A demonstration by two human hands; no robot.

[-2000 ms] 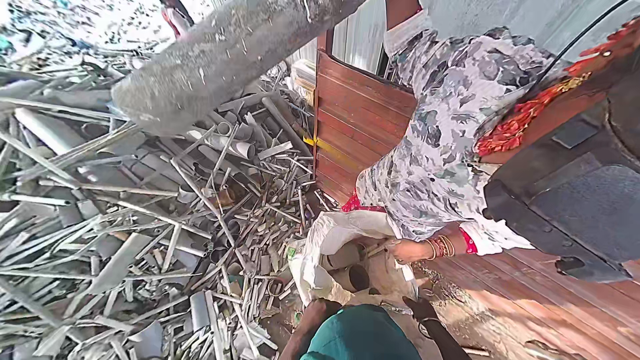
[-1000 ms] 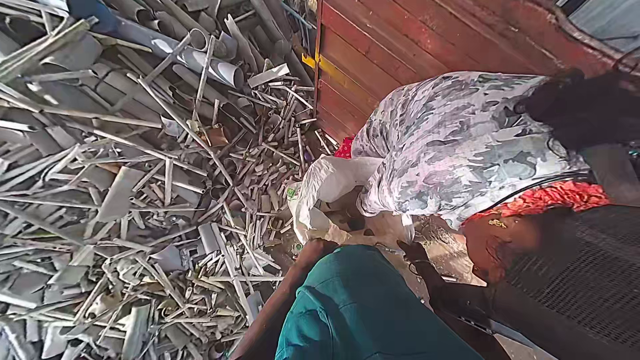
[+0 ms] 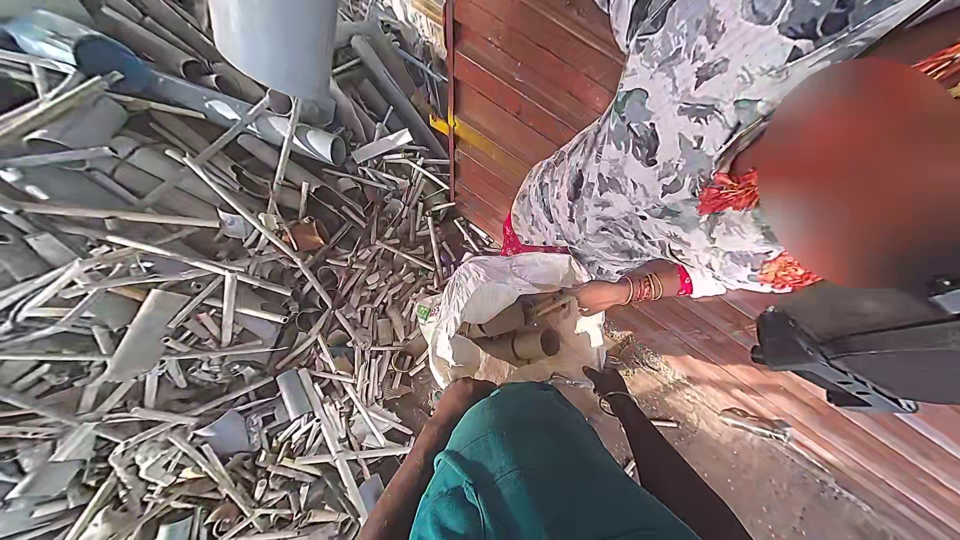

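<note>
A white woven sack stands with its mouth up and several cut pipe pieces inside. My left hand is closed on the near left part of its rim, partly covered by my teal garment. On the near right rim, my right hand, with a bangle at the wrist, grips the sack's edge. Across from me a co-worker's hand with several bangles is at the right side of the sack's mouth.
A big heap of broken pipes and strips spreads over the left. A wide grey pipe juts in from the top. Behind the sack stands a red ribbed metal panel. The co-worker in a patterned garment leans in at the right.
The co-worker was bent low over the sack one second ago and is now farther back, with the bangled hand in sight at the rim. My hands stay at the sack.
</note>
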